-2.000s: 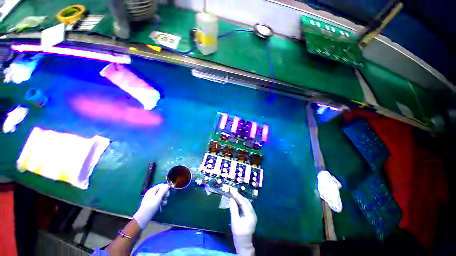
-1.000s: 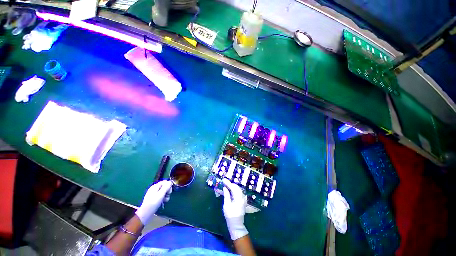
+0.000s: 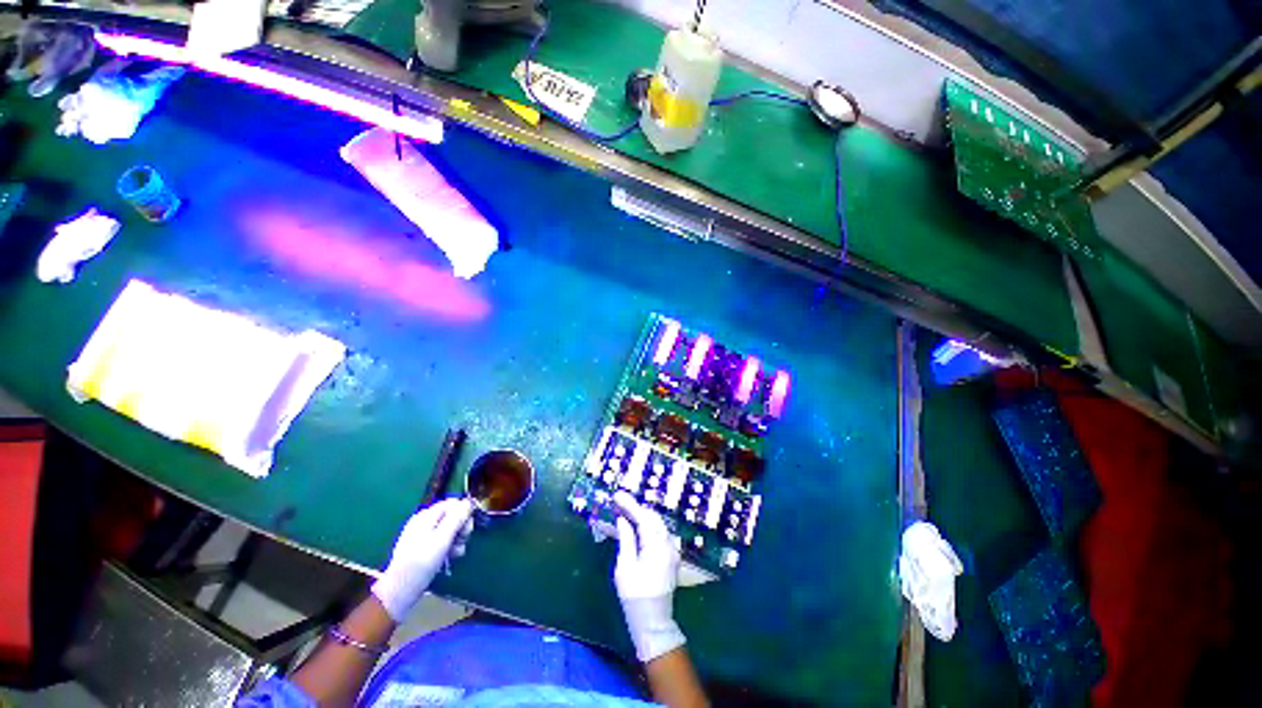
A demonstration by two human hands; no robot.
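Note:
A green circuit board (image 3: pixel 681 440) with white bars, copper-brown coils and black and white parts lies on the bench, slightly turned. My left hand (image 3: pixel 426 553), in a thin white glove, holds a small round metal cup (image 3: pixel 500 481) of amber-brown liquid by its handle, left of the board. My right hand (image 3: pixel 645 574), gloved in white, is at the board's near left edge with fingers pinched together. What its fingertips hold is too small to tell. A black stick (image 3: pixel 444 466) lies just left of the cup.
A white cloth or packet (image 3: pixel 205 374) lies at left, a pink-lit wrapped pad (image 3: pixel 422 202) behind it. A blue jar (image 3: pixel 148 194) stands far left. The shelf bears a dispensing bottle (image 3: pixel 684 91) and green board (image 3: pixel 1017 163). A crumpled white glove (image 3: pixel 930 578) and dark blue boards (image 3: pixel 1048 622) lie at right.
The view has shifted, so bench things sit lower and further right than two seconds ago. My right hand has moved to the board's near left part. My left hand still holds the cup.

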